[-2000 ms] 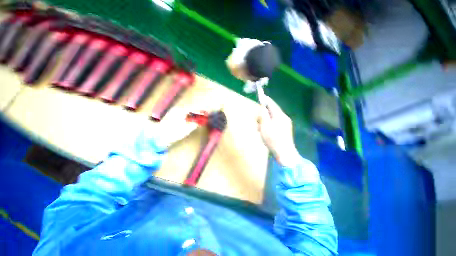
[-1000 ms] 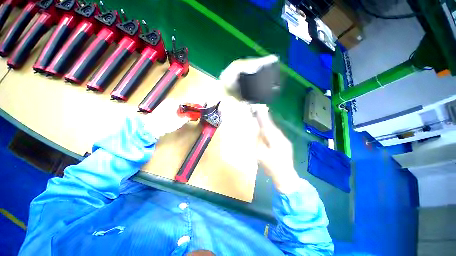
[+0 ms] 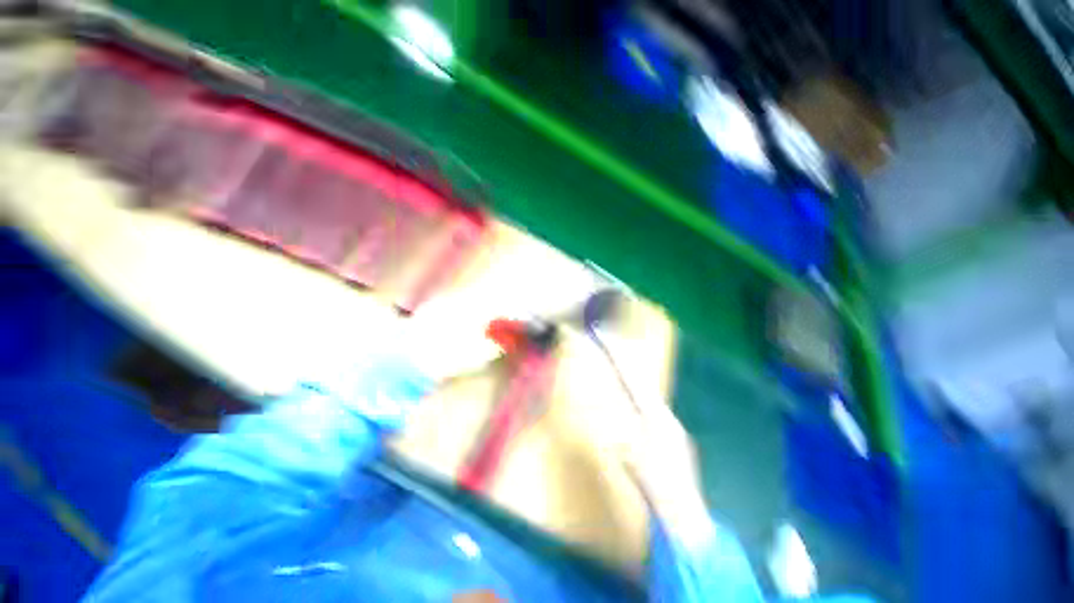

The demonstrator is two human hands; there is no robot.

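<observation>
The whole view is motion-blurred. A red-and-black power tool body (image 3: 514, 412) lies slanted on the tan cardboard, its dark head (image 3: 543, 335) pointing away from me. My left hand (image 3: 453, 342), in a pale glove with red-orange at the fingers, is at the left side of that head and appears to hold it; the finger detail is smeared. My right hand (image 3: 669, 465) is closed around the slim handle of a mallet, whose dark round head (image 3: 607, 310) is just right of the tool head. I cannot tell whether they touch.
A row of several red-and-black tools (image 3: 277, 177) lies at the left on the cardboard (image 3: 153, 253). Green matting (image 3: 730, 353) is beyond and to the right. A green post (image 3: 874, 353) stands at the right, with a greyish block (image 3: 804, 330) beside it.
The mallet head has come down from above and beyond the tool to close beside its head. My right hand is lower. The view has shifted; my left hand remains at the tool head.
</observation>
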